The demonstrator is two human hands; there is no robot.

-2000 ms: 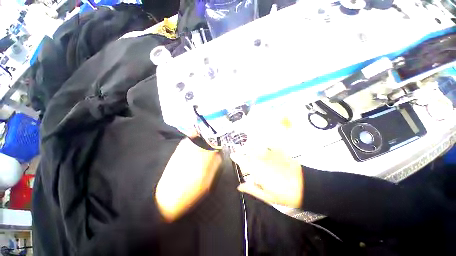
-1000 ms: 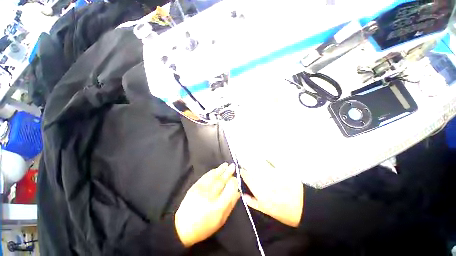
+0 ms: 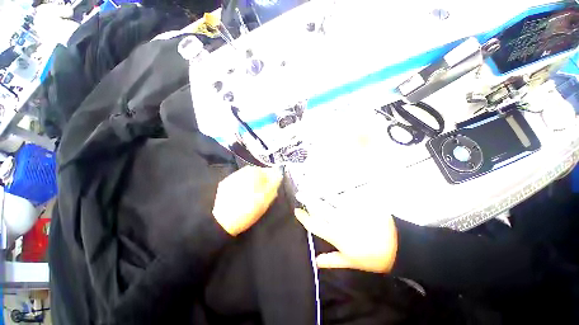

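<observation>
A black garment (image 3: 146, 190) fills the left and the lap and runs under the head of a white sewing machine (image 3: 355, 44). A thin white cord (image 3: 314, 273) lies along its edge, from between my hands down to the picture's bottom. My left hand (image 3: 247, 198) lies flat on the garment, its fingertips close to the presser foot (image 3: 292, 154). My right hand (image 3: 355, 238) is at the garment's edge, thumb and fingers around the cord line; its fingers are overexposed against the white table. The needle is too small to make out.
Black scissors (image 3: 412, 124) and a black device with a round dial (image 3: 485, 151) lie on the machine table (image 3: 508, 202) under the arm. A dark control panel (image 3: 536, 35) is at upper right. A blue crate (image 3: 32, 172) and a red object (image 3: 35, 240) are at far left.
Since one second ago, my left hand has moved up from the lap to near the presser foot. My right hand has shifted slightly right and up. The view has also shifted a little.
</observation>
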